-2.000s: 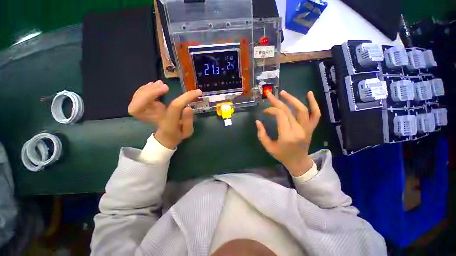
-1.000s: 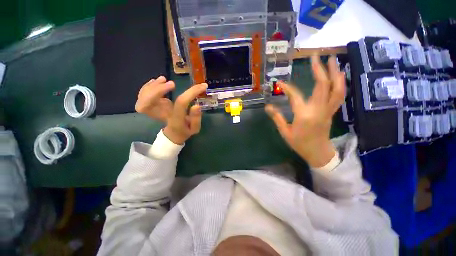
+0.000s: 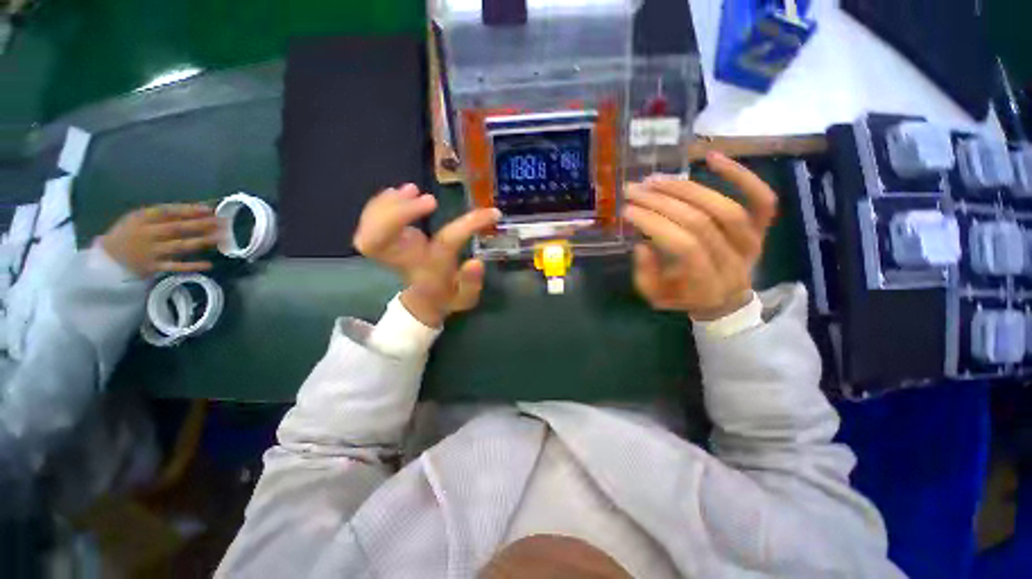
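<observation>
A square thermostat display unit (image 3: 545, 173) sits in the orange-brown nest (image 3: 480, 164) of the clear test fixture (image 3: 543, 68). Its black screen is lit with white-blue digits and a row of symbols. A yellow connector (image 3: 553, 260) with a white tip is at the fixture's front edge. My left hand (image 3: 424, 251) is at the front left corner, its index fingertip at the unit's lower left corner, holding nothing. My right hand (image 3: 699, 238) is at the fixture's right front, fingers extended toward the nest's right edge; it holds nothing visible and covers the power switch area.
A dark tray (image 3: 896, 322) with rows of vented units stands at right. Black foam (image 3: 349, 147) lies left of the fixture. White cable coils (image 3: 182, 309) are further left, where another person's hand (image 3: 162, 238) reaches in. A blue holder (image 3: 760, 48) is behind the fixture.
The screen went from lit digits to dark digits area, and now shows full digits again. My right hand lifted off the switch area and came back to the fixture's right side. Another person's hand has appeared.
</observation>
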